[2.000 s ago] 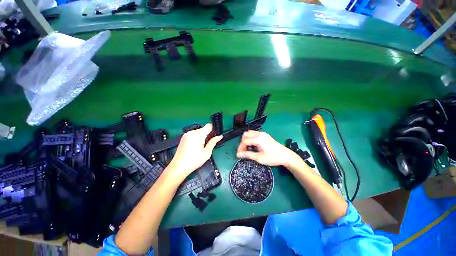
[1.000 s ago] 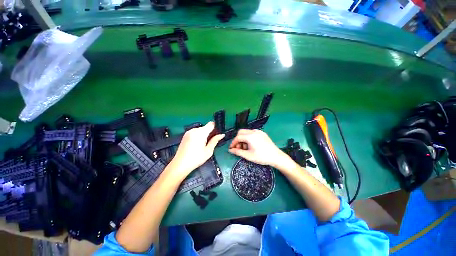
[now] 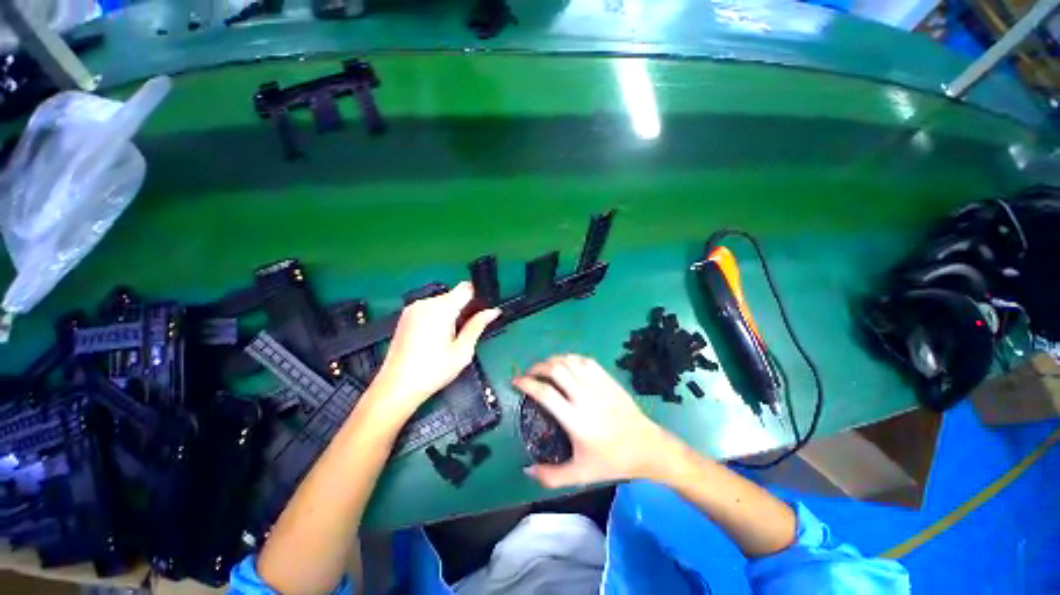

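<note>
My left hand (image 3: 428, 343) grips the left end of a black three-pronged bracket (image 3: 541, 296). The bracket's prongs point up and away over the green bench. My right hand (image 3: 599, 421) spans the round screw dish (image 3: 543, 432), fingertips at its far left rim and thumb at its near rim. The hand hides the dish's right part. Small black clips lie in a heap (image 3: 665, 352) right of the dish, with a few more (image 3: 456, 460) left of it. The orange and black electric screwdriver (image 3: 740, 331) lies at right.
A pile of black brackets (image 3: 174, 407) covers the left of the bench. A single bracket (image 3: 320, 93) lies further up. A bubble-wrap bag (image 3: 70, 186) is at upper left. The screwdriver cord (image 3: 810, 360) loops at right, before a black bulk with white wires (image 3: 959, 314).
My right hand has left the bracket, moved down towards me and opened wide around the screw dish. My left hand still holds the bracket. The whole view has shifted a little.
</note>
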